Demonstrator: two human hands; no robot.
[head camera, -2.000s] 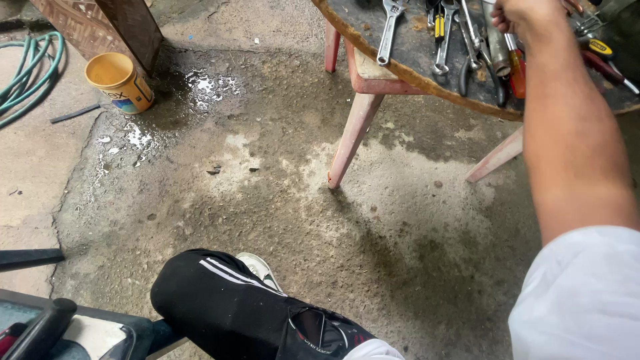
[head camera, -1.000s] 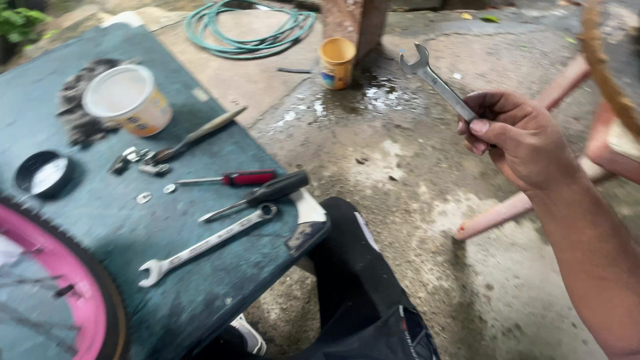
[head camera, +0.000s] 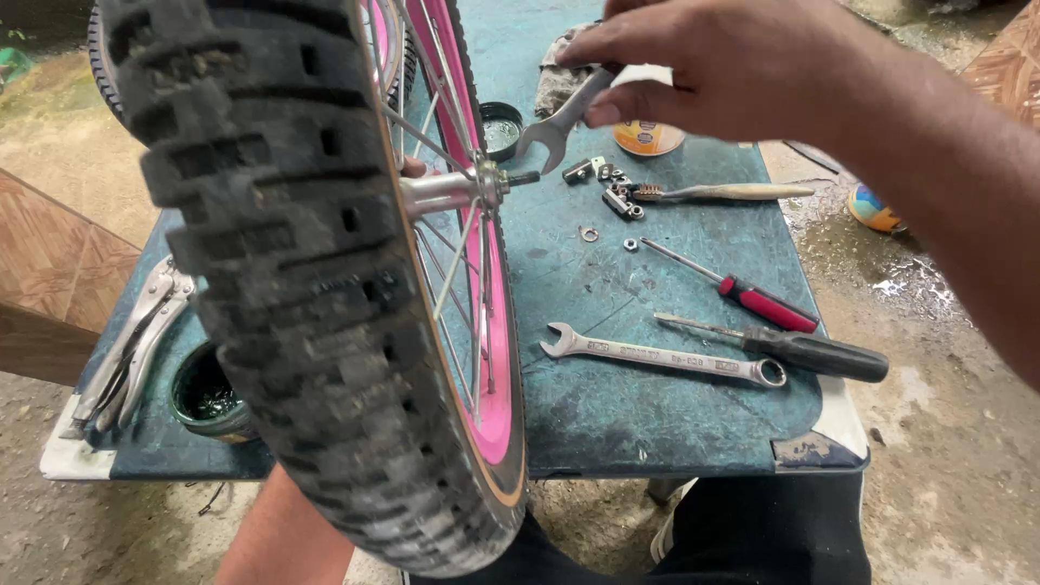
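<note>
A bicycle wheel with a black knobby tire (head camera: 325, 309) and a pink rim (head camera: 496, 382) stands upright over the table. Its metal hub (head camera: 443, 193) has a threaded axle (head camera: 522, 179) pointing right. My right hand (head camera: 699, 73) grips an open-ended wrench (head camera: 561, 130), whose jaw is just above and beside the axle tip, with no clear contact. Mostly hidden by the wheel, my left hand (head camera: 414, 167) shows only fingertips near the hub's far side; its forearm comes up from below behind the tire. What it grips cannot be made out.
On the blue-green table (head camera: 585, 439) lie a combination wrench (head camera: 662, 355), two screwdrivers (head camera: 768, 302), a brush (head camera: 731, 192), small nuts (head camera: 631, 244) and metal parts. Locking pliers (head camera: 142, 341) and a jar (head camera: 207, 394) are at left. A black lid (head camera: 500, 130), a rag (head camera: 561, 85) and a tub (head camera: 647, 138) sit farther back.
The view has swung from the floor and tool-covered round table to the wheel. My right hand has brought the wrench from over the floor to beside the axle. The wheel now stands upright.
</note>
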